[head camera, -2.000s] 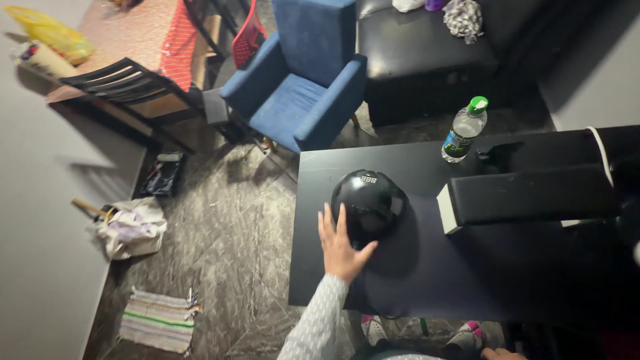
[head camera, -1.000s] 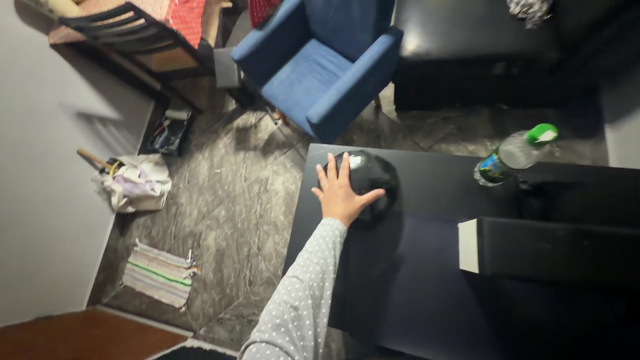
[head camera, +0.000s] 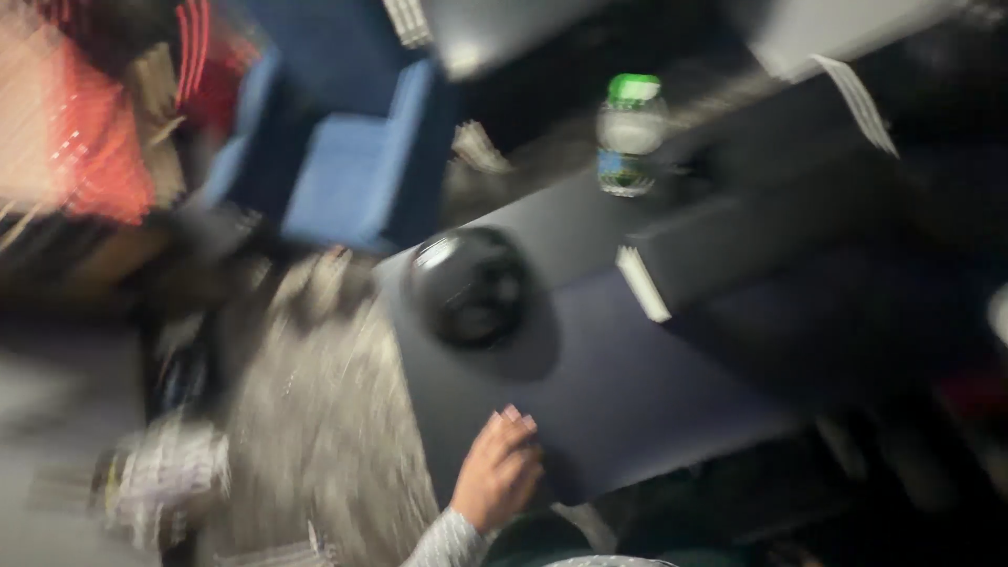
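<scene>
The view is badly blurred. My left hand (head camera: 500, 468), in a pale dotted sleeve, is over the near left part of the black table (head camera: 583, 394). Its fingers are loosely bent and close together, and nothing shows in them. Beyond it, apart from the fingers, a glossy black rounded object (head camera: 472, 291), perhaps a helmet, rests near the table's far left corner. A clear plastic bottle (head camera: 632, 138) with a green cap stands by the far edge. Right of centre lies a long dark box-like object (head camera: 756, 228) with a white end. My right hand cannot be made out.
A blue armchair (head camera: 339, 177) stands behind the table's far left corner. At the upper left is a table with a red cover (head camera: 98, 134). Grey patterned floor (head camera: 323, 425) runs along the left side, with a whitish bag (head camera: 165, 472) on it.
My left hand has come off the black rounded object and moved back toward me; its spread fingers have drawn together. The view has swung and tilted strongly.
</scene>
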